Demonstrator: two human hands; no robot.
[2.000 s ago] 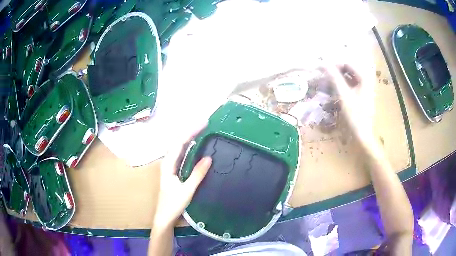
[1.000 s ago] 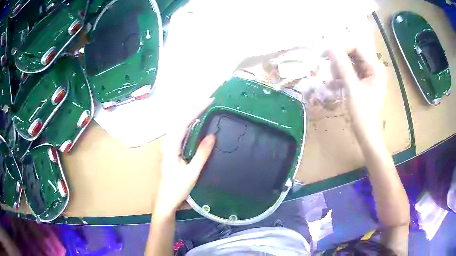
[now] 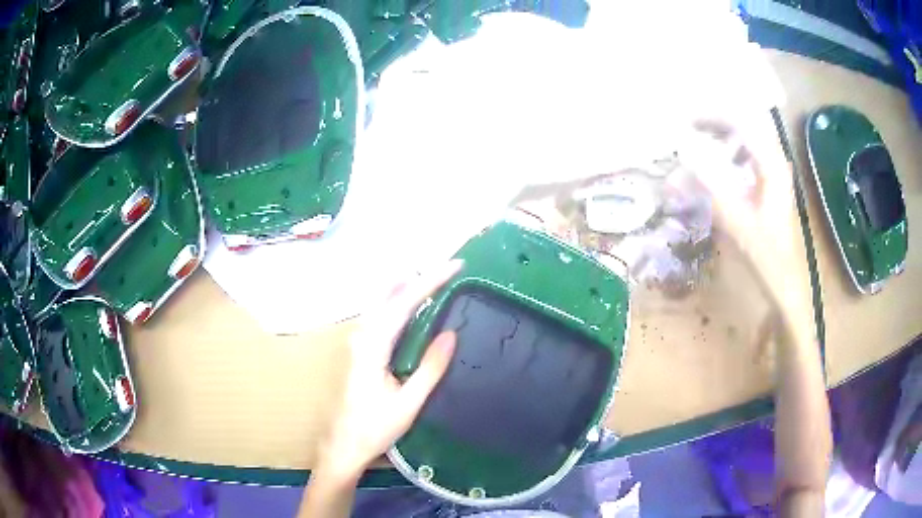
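A green car body shell (image 3: 562, 265) with a silver rim and a dark recess lies in front of me at the bench's near edge. My left hand (image 3: 396, 379) grips its left side, thumb over the recess edge, fingers on the outer side. My right hand (image 3: 736, 182) is raised beyond the shell to the right, near the glue dish (image 3: 613, 209). Its fingers are blurred and washed out by glare, so I cannot tell if they hold anything. A crumpled tissue or film (image 3: 652, 261) lies by the dish.
Green shells with red and white lights (image 3: 116, 228) are piled at the left. Another shell (image 3: 288, 172) lies on the glaring white sheet (image 3: 293, 293). A single shell (image 3: 864, 197) is at the far right. A person's pink clothing (image 3: 51, 476) shows at lower left.
The view has shifted. My left hand still holds the shell in much the same place. My right hand remains near the dish, its fingers slightly changed in pose.
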